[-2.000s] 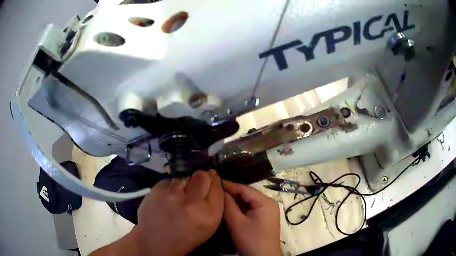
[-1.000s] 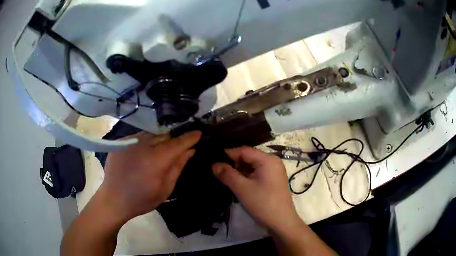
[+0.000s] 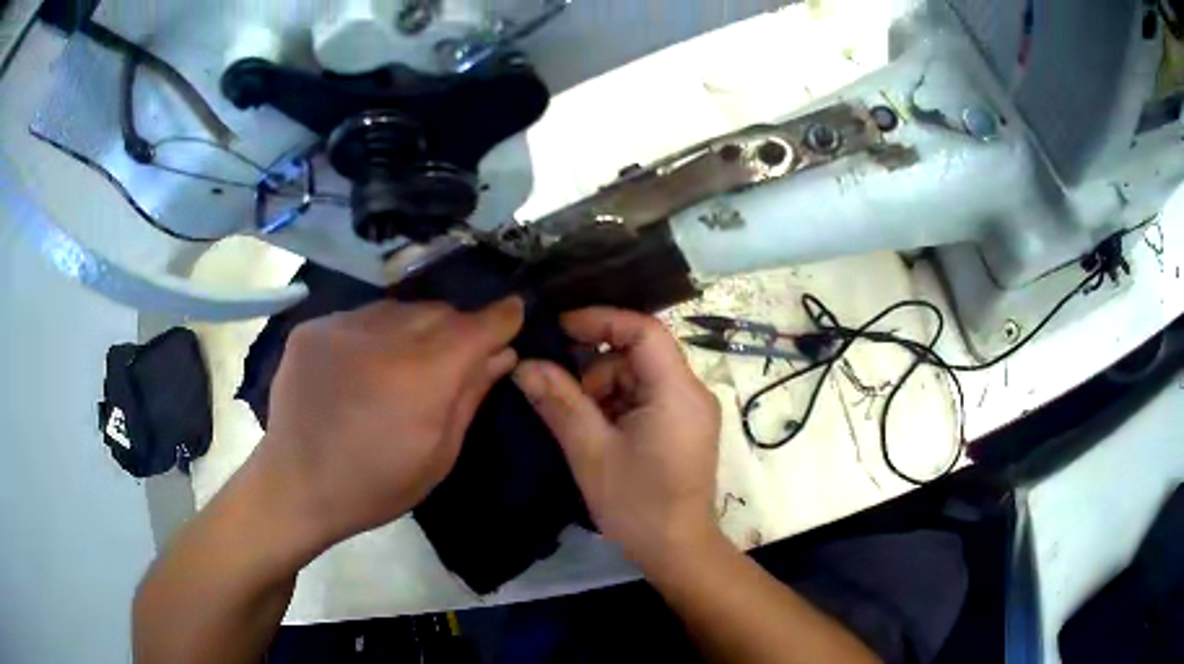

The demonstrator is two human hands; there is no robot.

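Observation:
The black fabric workpiece [image 3: 500, 499] hangs from the tip of the cylinder arm and spreads over the table. My left hand [image 3: 383, 402] lies on it from the left, fingertips close to the needle area, pressing the cloth. My right hand [image 3: 636, 428] pinches the cloth edge between thumb and fingers, just below the dark arm end cover [image 3: 623, 279]. The fingertips of both hands are near each other. The needle area [image 3: 519, 240] is partly hidden by dark cloth and the black knob assembly [image 3: 403, 175].
The white cylinder arm [image 3: 831, 214] runs to the right. Thread snips [image 3: 753, 337] and a looped black cord [image 3: 887, 457] lie on the cream table [image 3: 766, 499]. A black cap [image 3: 159, 400] sits at the far left. Dark material lies beyond the table's front edge.
The view has tilted down, so the machine head sits higher in the picture. The hands, first together under the head, have parted slightly, showing more of the black cloth.

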